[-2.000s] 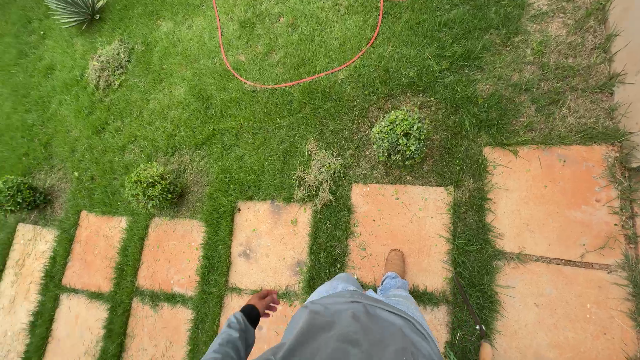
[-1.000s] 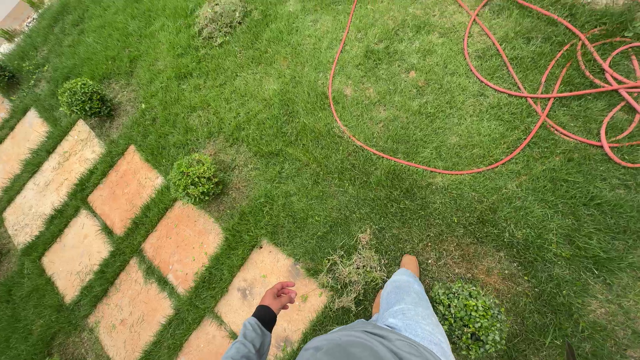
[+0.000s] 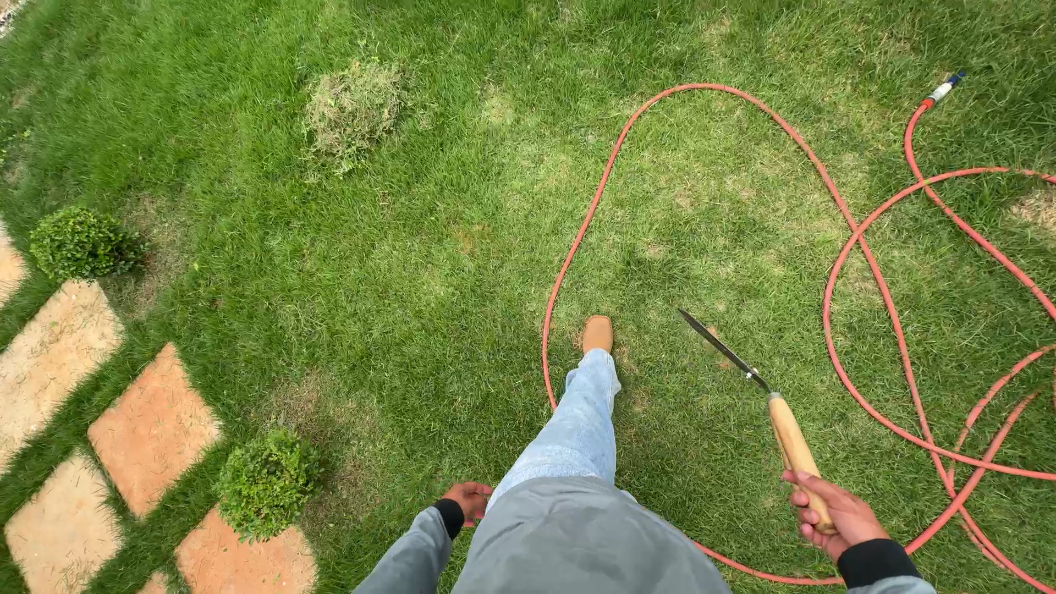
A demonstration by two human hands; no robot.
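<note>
My right hand [image 3: 833,511] is closed around the wooden handle of a pair of garden shears [image 3: 796,433], at the lower right. Their dark metal blade points up and to the left over the grass; only one handle can be made out. My left hand [image 3: 470,501] hangs beside my thigh at the bottom centre, holding nothing that shows, its fingers loosely bent and partly hidden by the leg. A tan boot [image 3: 598,334] stands on the lawn inside the loop of a red garden hose [image 3: 606,169].
Hose coils lie across the right side, ending in a blue and white connector [image 3: 943,89]. Small round shrubs [image 3: 268,483] grow beside stone paving slabs [image 3: 154,429] at the left. A heap of dry clippings [image 3: 355,111] lies at the upper left.
The view has moved away from the paving onto the lawn with the hose. My right hand with the shears has come into full view; one second ago it was out of sight.
</note>
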